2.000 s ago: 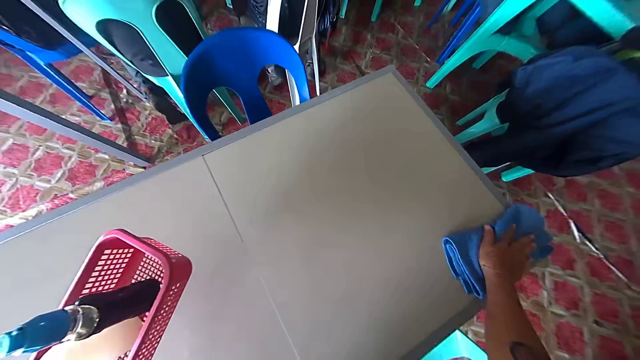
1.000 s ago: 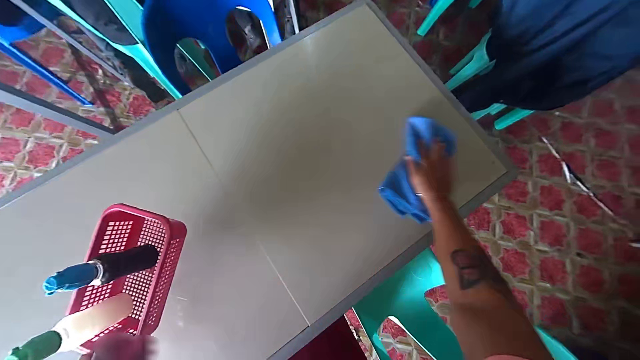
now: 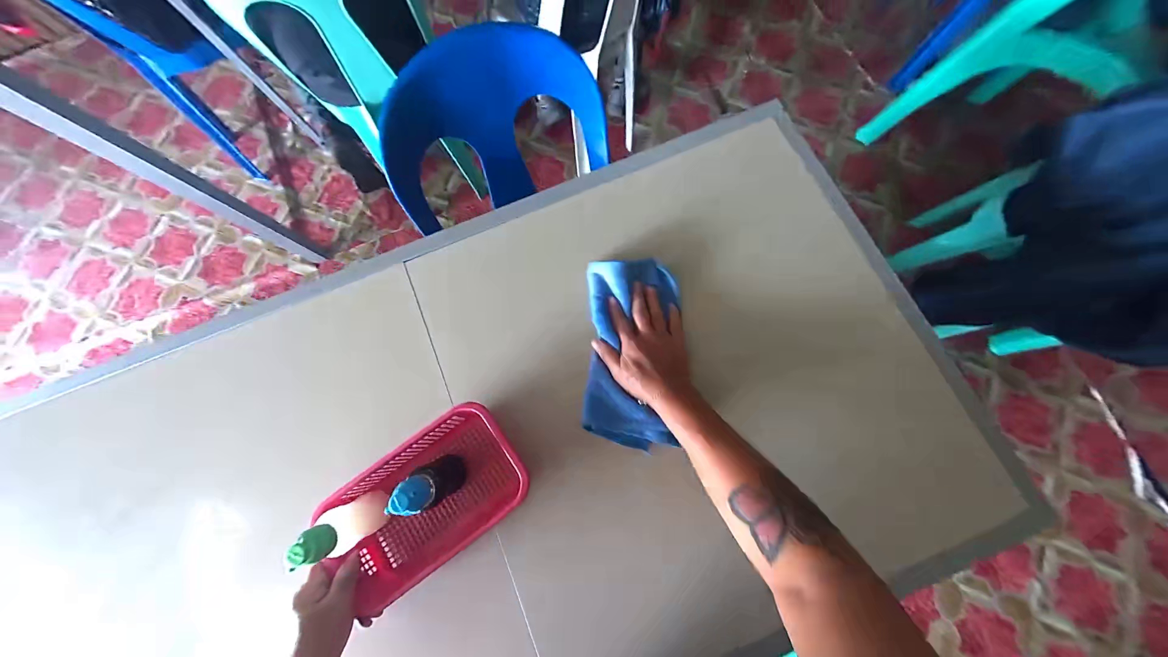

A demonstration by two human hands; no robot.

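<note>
My right hand [image 3: 650,351] lies spread on a blue cloth [image 3: 625,415], pressing it flat on the beige tabletop [image 3: 776,265] right of the panel seam. My left hand [image 3: 330,593] grips the near left end of a red plastic basket [image 3: 497,511], its fingers partly hidden by the rim. Inside the basket stand a dark bottle with a blue cap [image 3: 415,493] and a pale bottle with a green cap [image 3: 313,545].
A blue plastic chair [image 3: 493,73] stands against the table's far edge, with a green chair [image 3: 310,46] behind it. At the right, a person in dark clothing [image 3: 1095,219] sits on a green chair [image 3: 976,237]. A grey table edge [image 3: 164,173] lies at the far left.
My right hand has moved the cloth from the table's right end toward the middle. My left hand now holds the basket, which sits farther right on the table than before.
</note>
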